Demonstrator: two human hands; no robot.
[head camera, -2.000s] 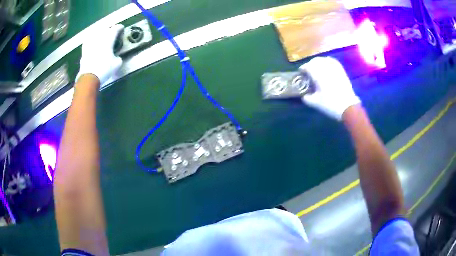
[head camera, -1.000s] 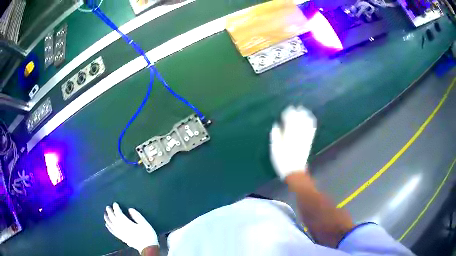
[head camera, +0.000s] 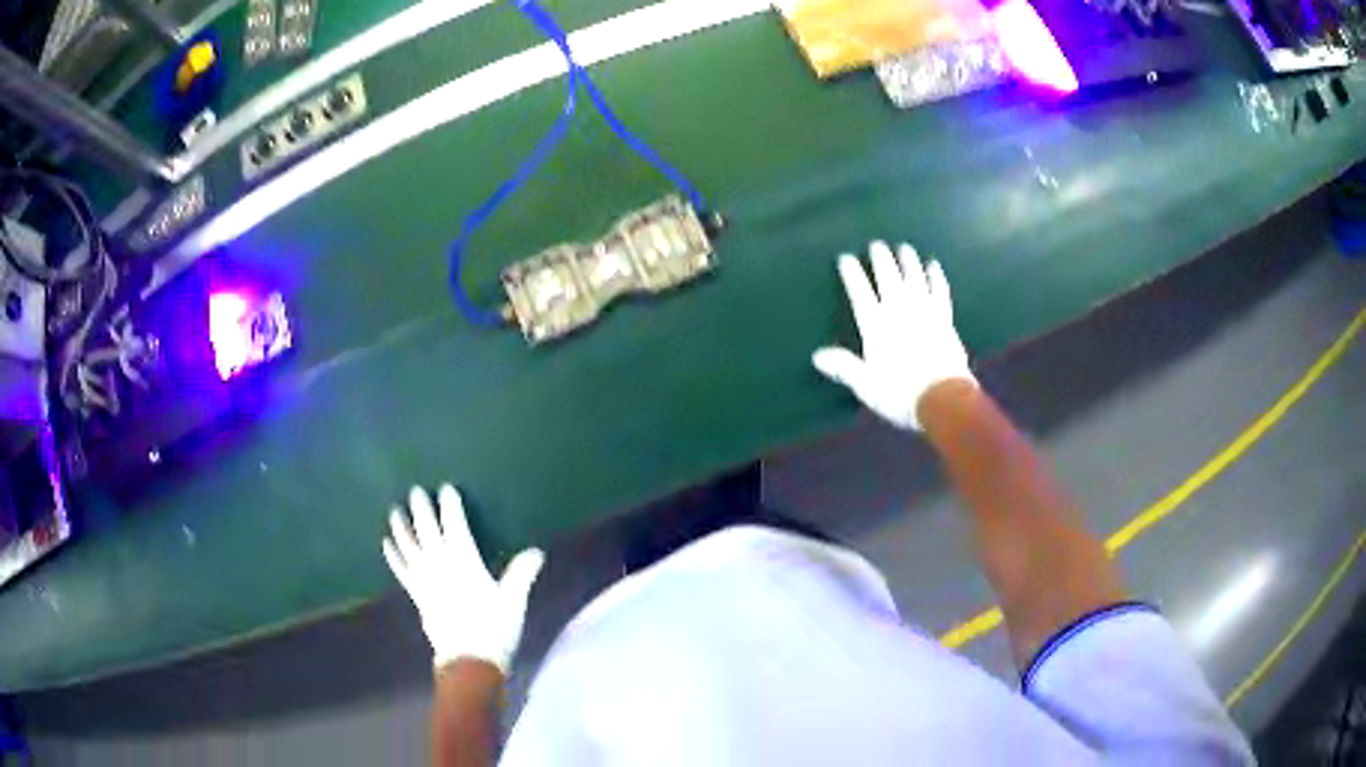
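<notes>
The grey waisted metal block lies on the green mat in front of me, its face with pale fittings up. Blue air hose forks and joins both its ends. My left hand, in a white glove, is at the mat's near edge, below and left of the block, fingers spread and empty. My right hand, also gloved in white, is flat with fingers spread and empty, right of the block near the mat's edge. Neither hand touches the block.
A three-hole plate lies beyond the white strip at left. A silver ringed plate lies by the amber sheet and a violet lamp at upper right. Another violet lamp glows at left. The grey floor has yellow lines.
Both hands have let go of the plates they held two seconds ago and drawn back to the near edge. The three-hole plate now lies at left, the ringed plate by the amber sheet. The view has shifted.
</notes>
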